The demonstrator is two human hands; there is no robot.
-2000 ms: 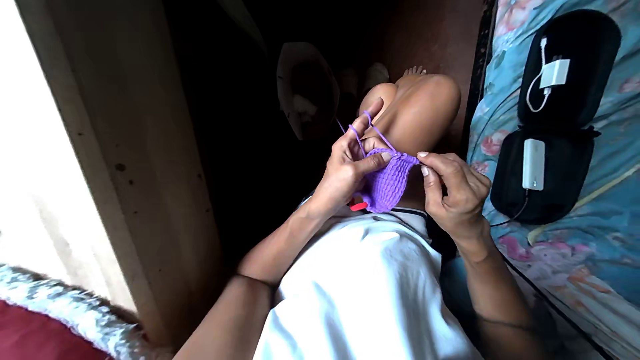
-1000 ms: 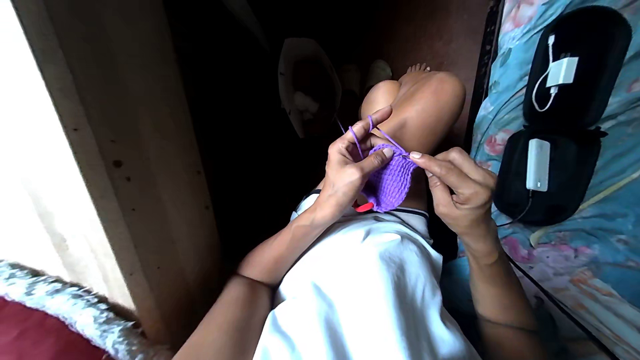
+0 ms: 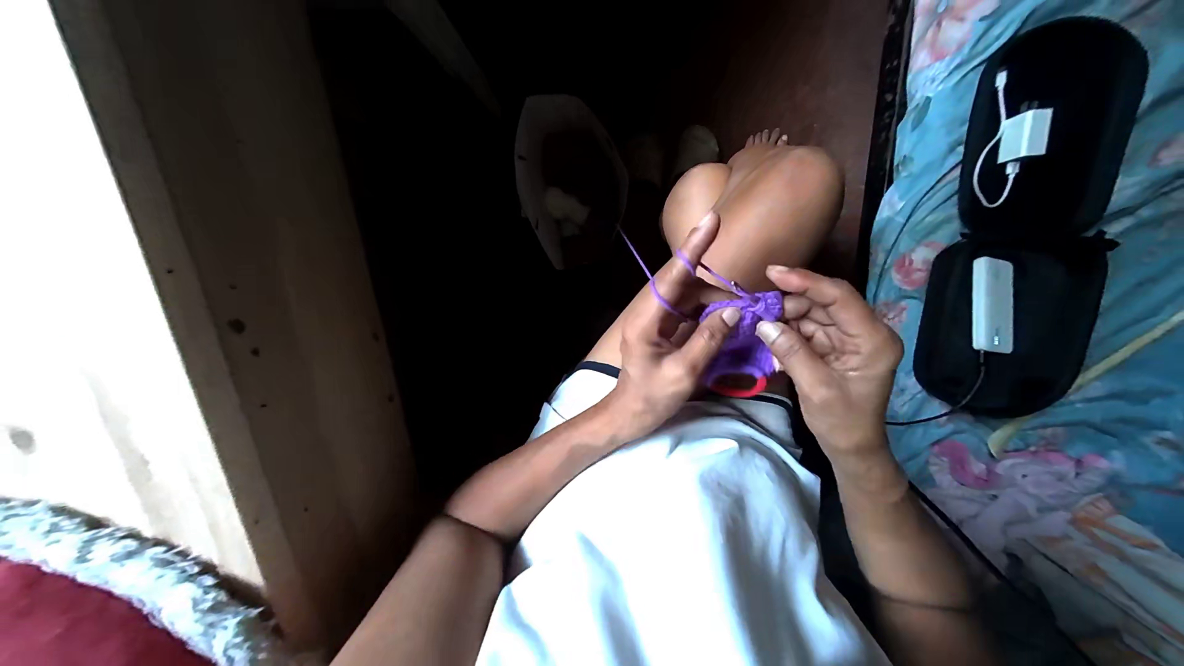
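A small purple crocheted piece (image 3: 740,347) hangs between my hands above my lap, with a red ring (image 3: 737,386) at its lower edge. My left hand (image 3: 668,338) pinches its upper left part between thumb and fingers, the raised index finger looped with purple yarn (image 3: 638,255). That yarn runs down toward the dark area at the left. My right hand (image 3: 828,347) grips the right edge of the piece with thumb and fingers. A thin hook seems to lie at the top edge, mostly hidden, so its full shape cannot be told.
A pale container (image 3: 525,176) stands in the dark beyond my left hand. On the flowered blue sheet (image 3: 1045,453) at right, an open black case (image 3: 943,370) holds a white power bank (image 3: 992,305) and a white charger with cable (image 3: 1025,135). A wooden panel (image 3: 250,324) rises at left.
My right hand has shifted its hold, its fingers now spread around the right edge of the piece. The piece has turned, and the red ring shows more fully.
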